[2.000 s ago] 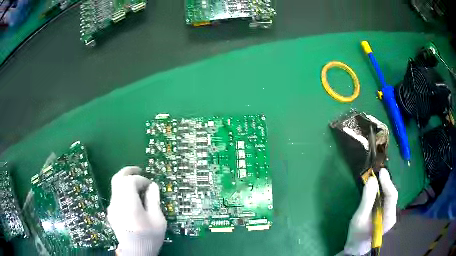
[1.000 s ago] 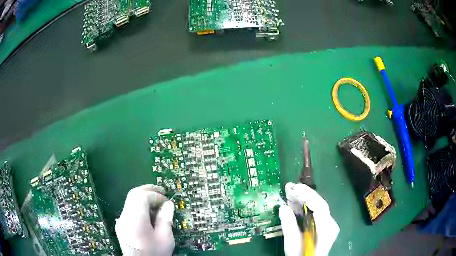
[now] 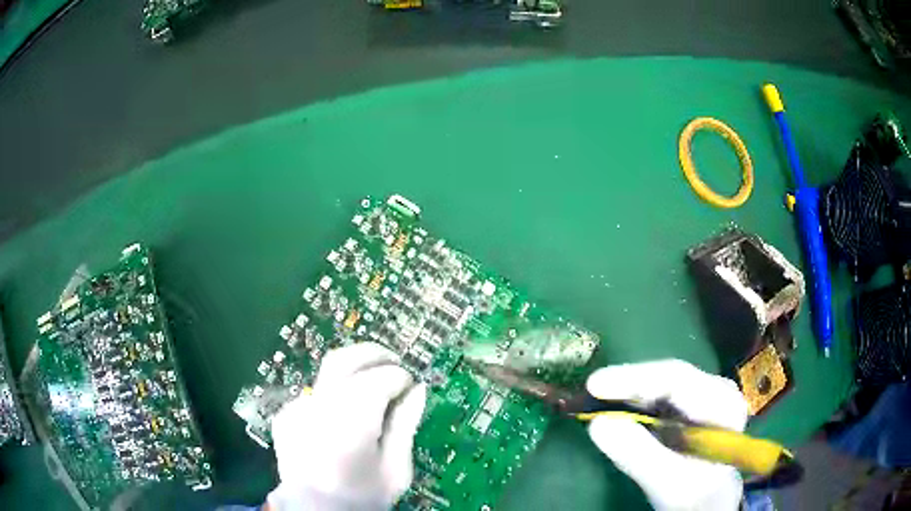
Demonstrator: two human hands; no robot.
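Observation:
A populated green circuit board (image 3: 425, 309) lies turned at an angle on the bench mat in front of me. My gloved right hand (image 3: 664, 429) holds the yellow-handled soldering iron (image 3: 724, 447), its dark shaft pointing left over the middle of the board, the tip near the board's surface. Whether the tip touches is not clear. My gloved left hand (image 3: 350, 424) is over the board's lower left part, fingertips pinched together near the tip. A strand of solder wire cannot be made out, so what it holds is unclear.
At the right are the iron stand (image 3: 744, 274) with its sponge (image 3: 763, 380), a yellow tape roll (image 3: 715, 163), a blue desoldering pump (image 3: 812, 240) and black fans (image 3: 861, 225). More boards (image 3: 115, 374) lie at the left. A dark conveyor (image 3: 250, 70) carries boards beyond the mat.
The iron has left the stand and moved left over the board. The board has been rotated from nearly square-on to a slant. Both hands are now closer together over it.

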